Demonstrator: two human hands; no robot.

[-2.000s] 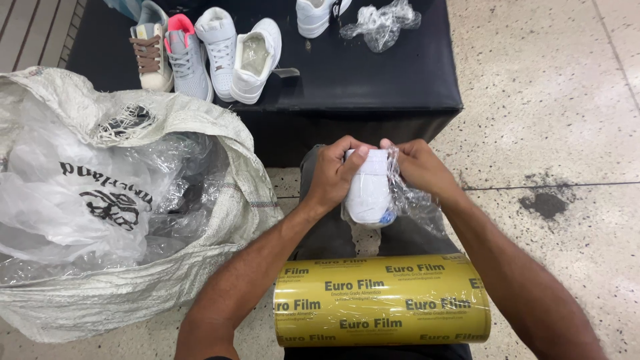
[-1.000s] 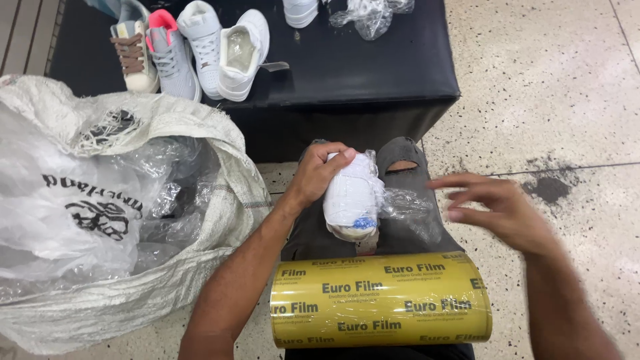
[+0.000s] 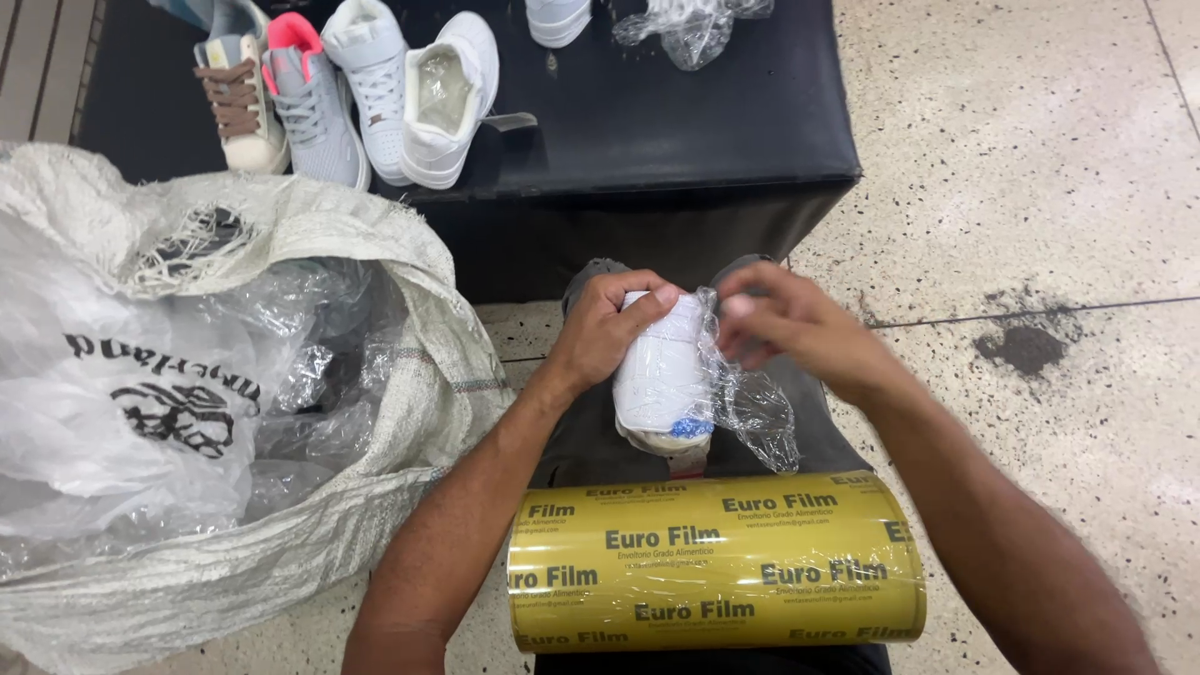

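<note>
A white shoe [image 3: 661, 375] with a blue patch near its lower end is partly wrapped in clear plastic film and lies above my lap. My left hand [image 3: 614, 323] grips its upper left side, thumb across the top. At the shoe's right edge, my right hand [image 3: 783, 323] is blurred, with bent fingers beside the loose clear film [image 3: 757, 417]; whether it pinches the film I cannot tell. A large roll of Euro Film plastic wrap [image 3: 717, 562], yellow with dark print, rests across my thighs below the shoe.
A woven white sack [image 3: 441, 375] holding clear plastic and a printed white bag [image 3: 122, 375] stands at the left. Ahead is a black padded bench [image 3: 656, 131] bearing several sneakers [image 3: 375, 103], another white shoe [image 3: 559, 21] and crumpled film [image 3: 689, 33]. Speckled floor tiles [image 3: 1012, 206] extend at the right.
My right hand was at the film two seconds ago, was apart to the right one second ago, and is now back beside the shoe. My left hand has kept hold of the shoe.
</note>
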